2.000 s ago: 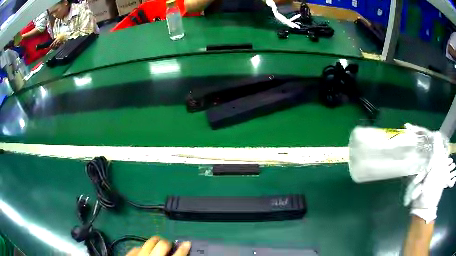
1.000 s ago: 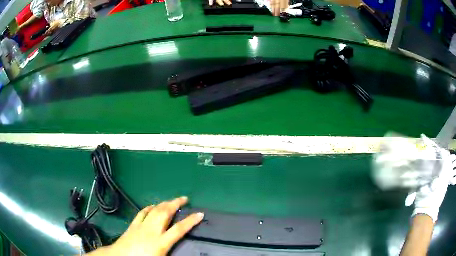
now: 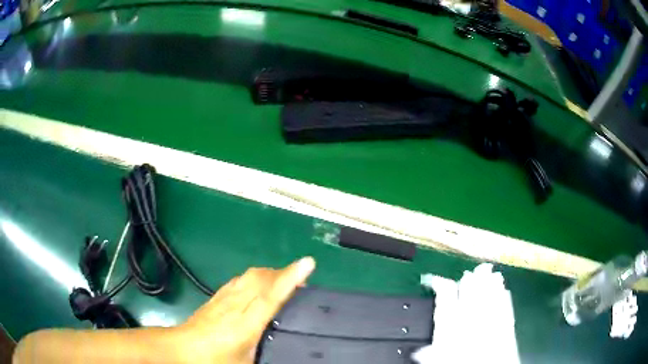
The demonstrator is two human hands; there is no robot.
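Note:
Two black power strips (image 3: 352,316) lie side by side on the green worktop, undersides up, at the bottom centre, partly cut off by the picture's edge. My left hand (image 3: 245,306), bare, holds them at their left end. My right hand (image 3: 476,316), in a white glove, is on their right end. Bundled black power cords (image 3: 146,234) with plugs lie to the left of the strips.
A short black bar (image 3: 378,243) is taped beside the pale edging strip (image 3: 234,186). A clear bottle (image 3: 604,290) and crumpled white glove (image 3: 624,315) are at right. Beyond, two power strips (image 3: 362,119) with bundled cords lie on the conveyor.
My right hand has left the bottle area at right and come to the strips' right end. My left hand still holds their left end. The view has tilted and turned.

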